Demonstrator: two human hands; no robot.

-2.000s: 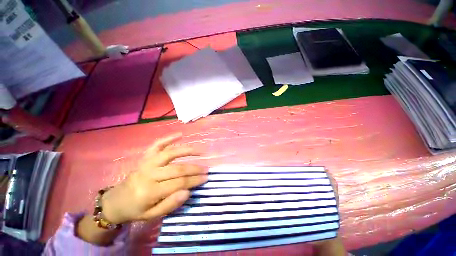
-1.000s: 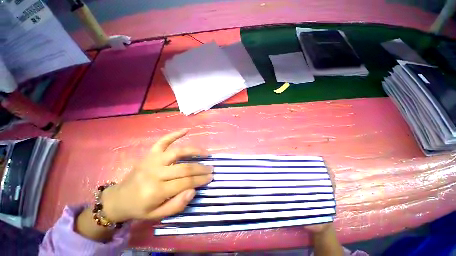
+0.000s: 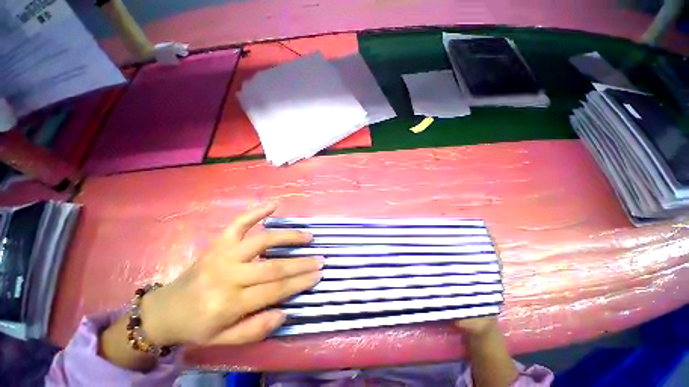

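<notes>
A panel stack [image 3: 393, 276] lies fanned in front of me, its edges showing as white and dark stripes. My left hand [image 3: 242, 280] lies on its left end, palm down, fingers spread across the stripes and pressing on the stack. My right hand [image 3: 477, 325] is at the stack's near right corner, gripping it from below; most of its fingers are hidden under and behind the stack.
Finished piles stand at the right [image 3: 634, 151] and left [image 3: 34, 264]. At the back lie loose white sheets [image 3: 306, 109], a small dark panel [image 3: 495, 66], a small pale sheet [image 3: 436, 94] and a yellow tab [image 3: 421, 125]. A printed sheet [image 3: 57, 60] hangs upper left.
The fanned stack has moved up in the view and its stripes now lie closer together. My left hand has spread further over its left end. My right wrist shows more.
</notes>
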